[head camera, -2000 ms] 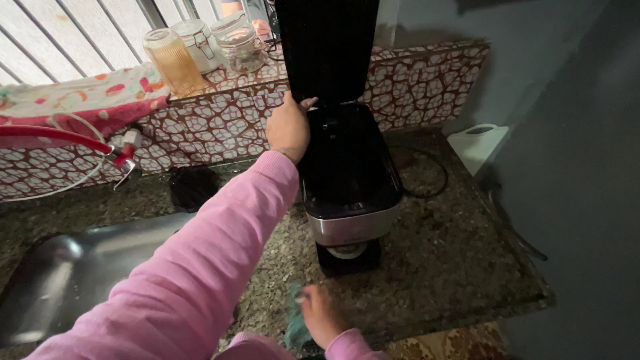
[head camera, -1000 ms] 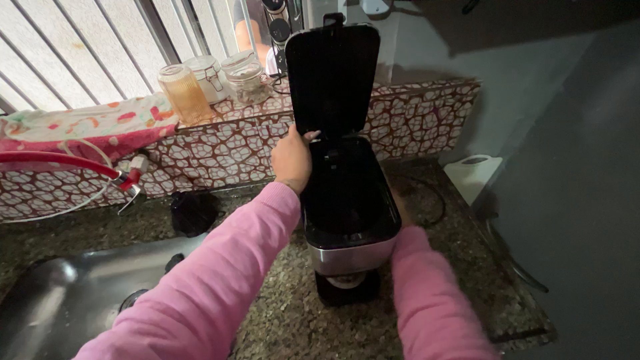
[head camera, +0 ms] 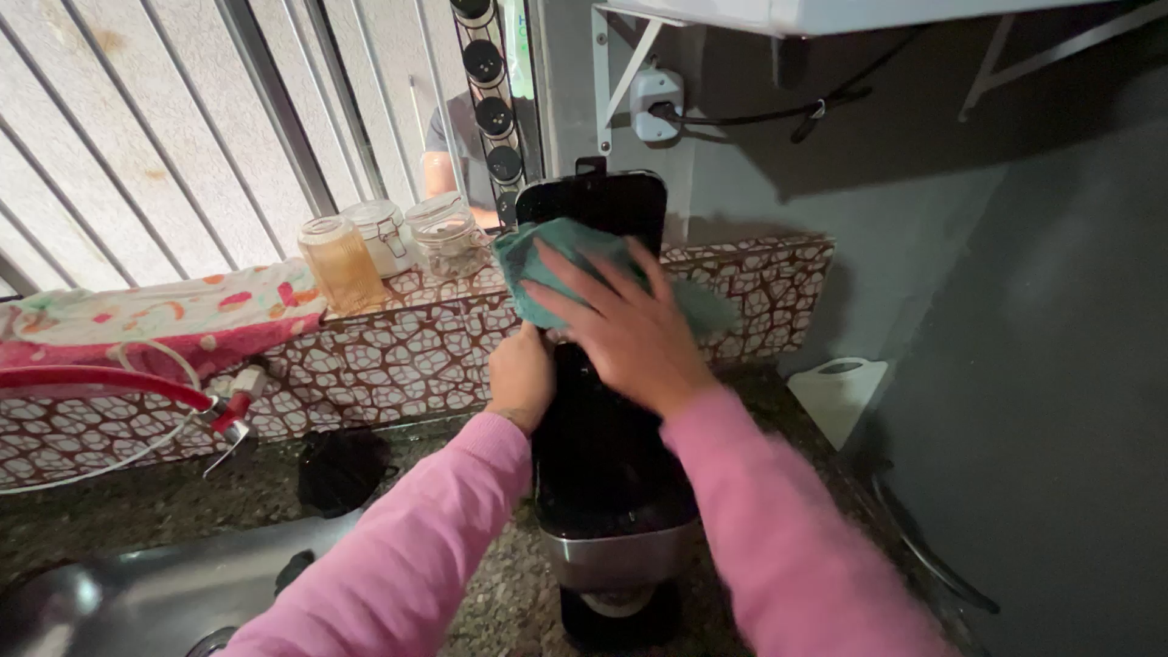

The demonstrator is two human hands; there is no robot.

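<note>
A black and silver countertop appliance [head camera: 620,552], which looks like a coffee maker, stands on the granite counter with its black lid [head camera: 630,196] raised. My right hand [head camera: 630,328] is spread over a green cloth [head camera: 547,265] and presses it against the inner face of the lid. Near the hinge, my left hand [head camera: 522,374] grips the left edge of the appliance, its fingertips partly hidden. The dark inside of the appliance lies below my hands.
A steel sink [head camera: 182,584] is at lower left, with a red-hosed tap [head camera: 224,411] above it. Glass jars [head camera: 443,237] and a patterned cloth [head camera: 164,310] line the window ledge. A white cutting board [head camera: 835,392] leans at right. Behind the bars, a person's arm shows.
My right hand has come up from beside the appliance to its raised lid, with the green cloth now against the lid. My left hand remains near the hinge. The view has tilted up.
</note>
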